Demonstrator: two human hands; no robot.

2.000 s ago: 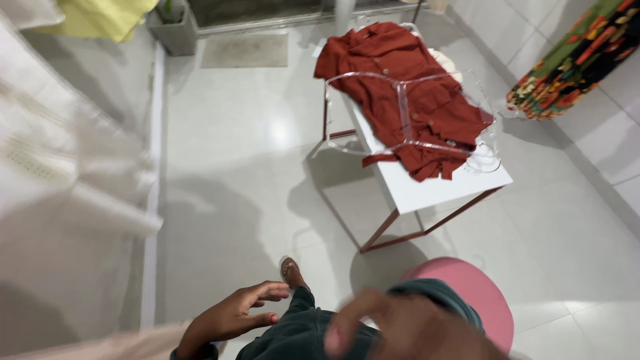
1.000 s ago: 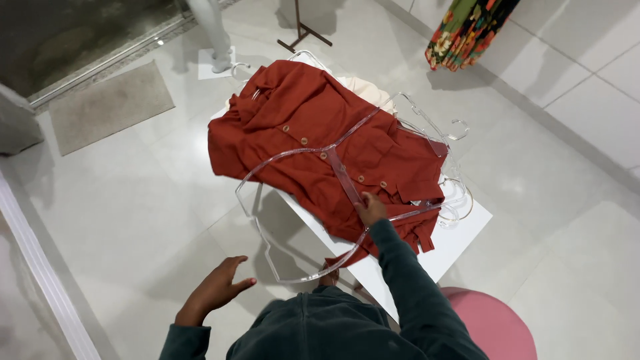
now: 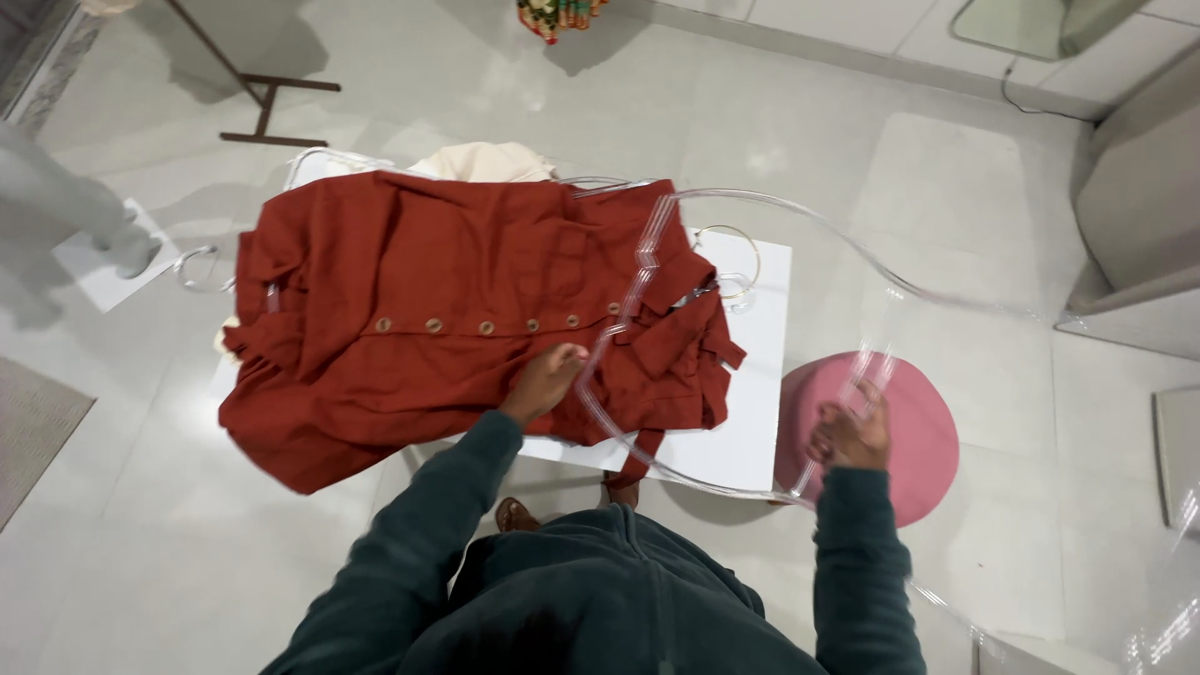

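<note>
A rust-red buttoned garment (image 3: pixel 450 272) lies spread over a white-topped table (image 3: pixel 750 375), its row of buttons running lengthwise. Fingers curled, my left hand (image 3: pixel 544 382) is over the garment's near side, close to the rim of a clear plastic frame (image 3: pixel 647 253); whether it grips either is unclear. That frame spans the garment's right end and reaches past the table. My right hand (image 3: pixel 851 427) is closed around a clear bar of it, above a pink round stool (image 3: pixel 914 441). A clear hanger hook (image 3: pixel 199 270) sticks out at the garment's left end.
Cream cloth (image 3: pixel 492 161) shows behind the garment, and a thin gold-coloured ring (image 3: pixel 750 246) lies at the table's right. A brown metal stand base (image 3: pixel 267 108) is at the upper left, near a pale mannequin foot (image 3: pixel 127 246). Grey upholstered furniture (image 3: pixel 1144 197) stands at the right.
The view has turned strongly. My right hand, a second ago on the clear frame over the garment, is now with the frame above the stool. My left hand has come from beside the table to the garment.
</note>
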